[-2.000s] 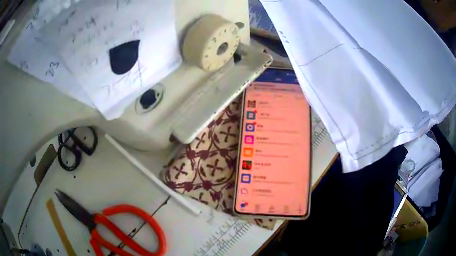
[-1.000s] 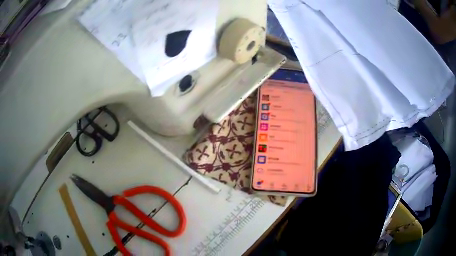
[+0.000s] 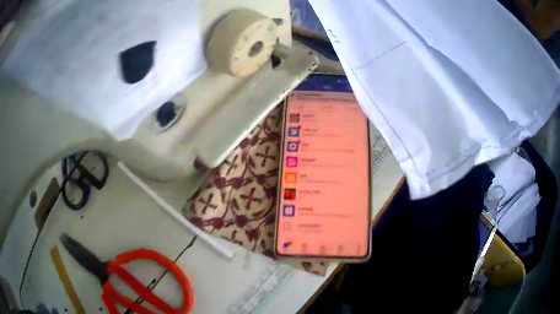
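No hand is in the picture. A smartphone [image 3: 324,178] with a lit pinkish-orange screen lies on a brown and cream patterned cloth [image 3: 236,190], right of the sewing machine arm [image 3: 178,138]. Red-handled fabric shears [image 3: 132,279] lie on the machine table at the lower left, cut off by the bottom edge. Smaller black scissors [image 3: 83,178] lie behind them. A narrow tan strip [image 3: 66,279] is left of the shears. A thin white rod [image 3: 175,211] lies between the shears and the patterned cloth.
A white paper note [image 3: 104,67] with a dark swatch is on the machine arm, beside a cream knob [image 3: 242,43]. White cloth pieces [image 3: 442,86] hang at the upper right. The table's ruler-marked edge [image 3: 261,288] runs below the phone. Dark cloth [image 3: 411,245] and a yellow bin [image 3: 506,254] show at the lower right.
The view first shifted so that things sat further right and higher, then shifted back left and slightly down. The objects keep their places relative to each other.
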